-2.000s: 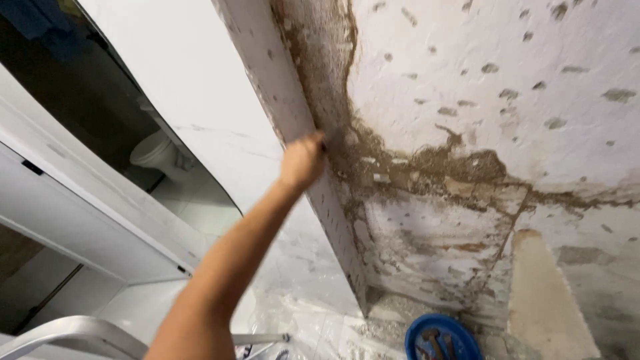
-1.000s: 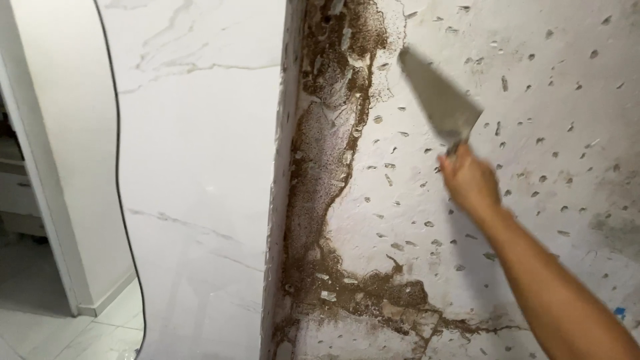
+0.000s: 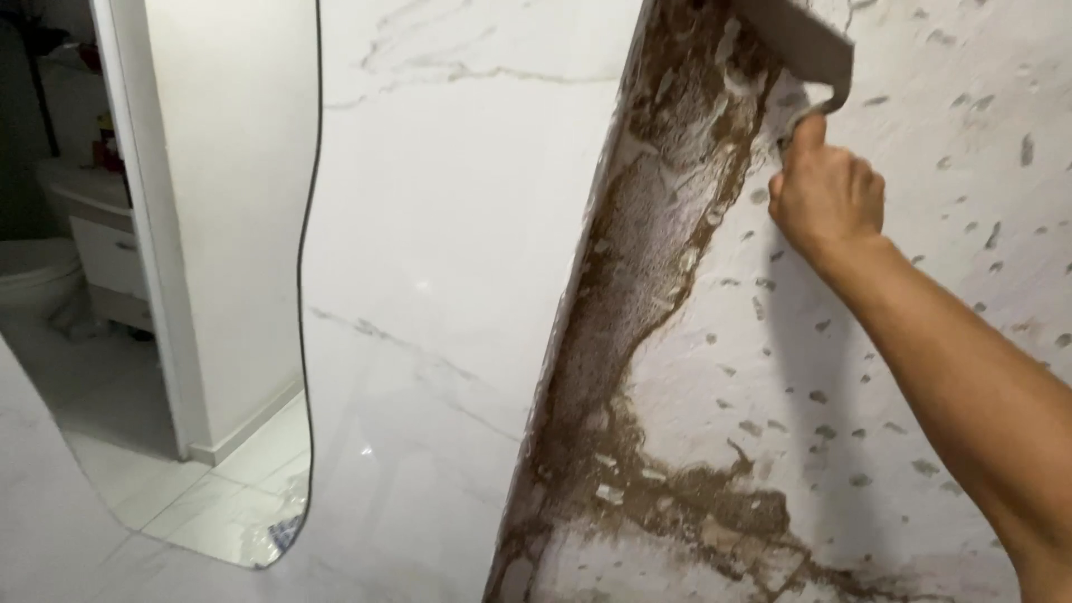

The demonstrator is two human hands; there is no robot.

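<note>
My right hand is closed round the handle of a masonry trowel near the top right. The metal blade points up and left and lies over the dark, damp-looking brown patch where plaster is gone; its tip is cut off by the top edge. Whether the blade touches the wall cannot be told. Right of the patch, the pale plaster wall carries many small chipped marks, with the shadow of my arm falling on it. My left hand is out of view.
A marble-look white panel borders the broken wall, its edge running down the corner. At left a wavy-edged mirror shows a doorway, a toilet, a washbasin cabinet and floor tiles.
The view has swung up from the lower wall and the blue basin seen two seconds ago. Since one second ago, the trowel has moved onto the brown patch, left of the chipped plaster.
</note>
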